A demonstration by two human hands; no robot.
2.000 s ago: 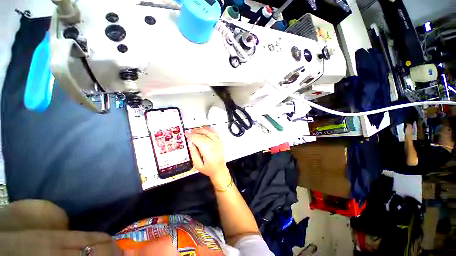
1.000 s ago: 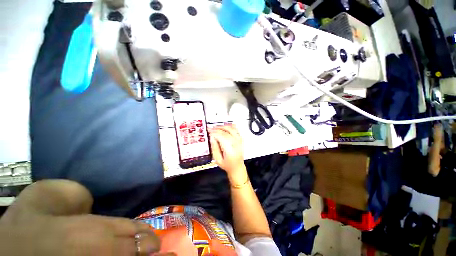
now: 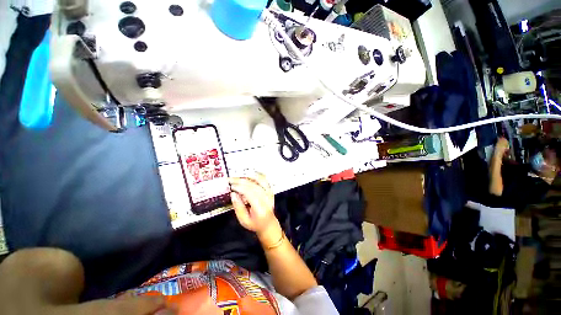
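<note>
A smartphone (image 3: 203,169) with a lit screen of red pictures lies flat on the white machine bed, right of the needle area. My right hand (image 3: 253,200) rests beside its lower right edge, fingertips at the edge, fingers loosely bent and not gripping it. My left hand (image 3: 46,283) is large, blurred and cut off at the lower left; whether it holds anything cannot be told. A large dark cloth (image 3: 80,178) lies left of the phone and under the needle area (image 3: 123,117). A small white rounded object (image 3: 264,133) lies right of the phone.
The white sewing machine head (image 3: 203,61) spans the table behind the phone. Black-handled scissors (image 3: 291,136) and a green stick (image 3: 334,144) lie to the right. Dark cloth (image 3: 332,215) hangs below the table edge. A cardboard box (image 3: 393,197), red crate (image 3: 409,242) and another person (image 3: 523,172) are farther right.
The view shifted right, then back left. My right hand has slid slightly down along the phone's edge. The ring seen on my left hand no longer shows clearly. The phone stays flat.
</note>
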